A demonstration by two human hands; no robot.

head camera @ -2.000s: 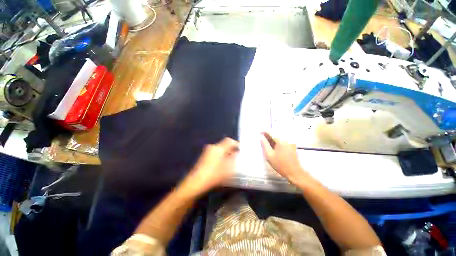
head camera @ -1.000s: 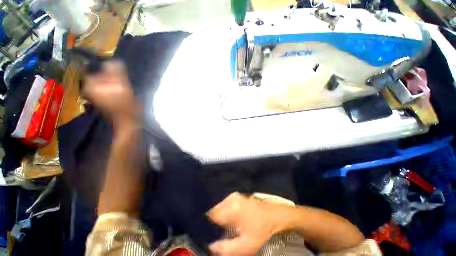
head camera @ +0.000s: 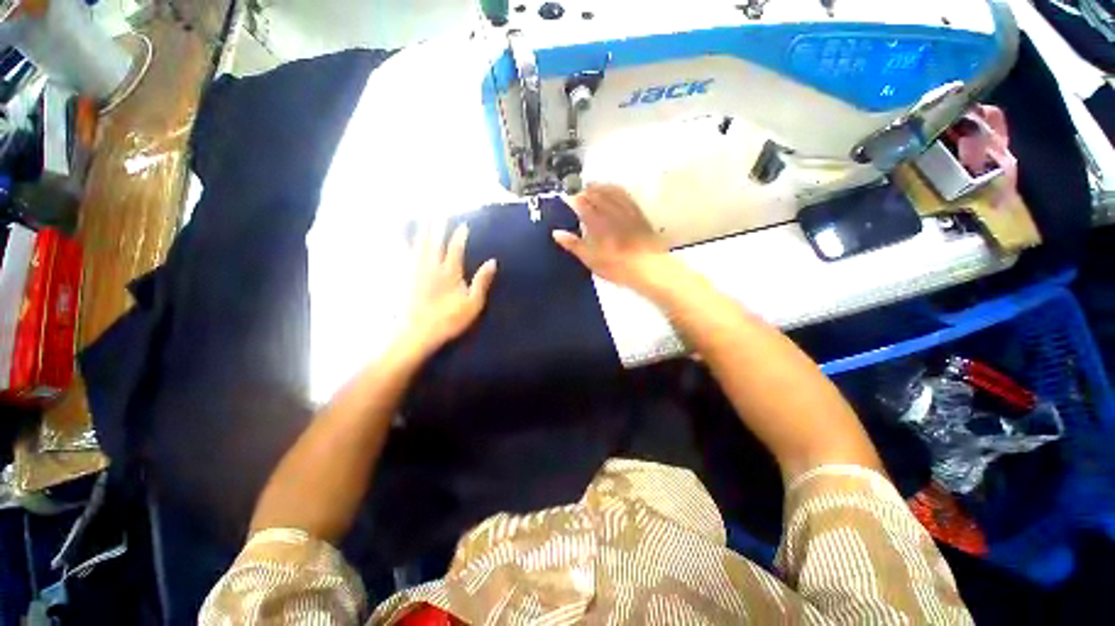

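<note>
A dark garment piece (head camera: 520, 287) lies on the white machine bed, its far edge at the presser foot (head camera: 534, 208) of the JACK sewing machine (head camera: 697, 135). It hangs over the front edge towards my lap. My left hand (head camera: 443, 287) lies on the left part of the piece with fingers spread. My right hand (head camera: 611, 232) is at the right edge of the piece, close beside the presser foot, thumb and fingers apart, palm down. The needle point is too small to tell.
A dark cloth heap (head camera: 245, 269) covers the left side of the machine table. A red and white box (head camera: 47, 312) is on the wooden side table (head camera: 128, 196) at far left. A phone (head camera: 860, 223) lies front right. A blue crate (head camera: 1061, 367) holds clear plastic and a red cylinder (head camera: 993, 382).
Both hands have moved to the machine: my left from the cloth at the left, my right from my lap. The dark piece now lies under the presser foot area. The view has shifted right.
</note>
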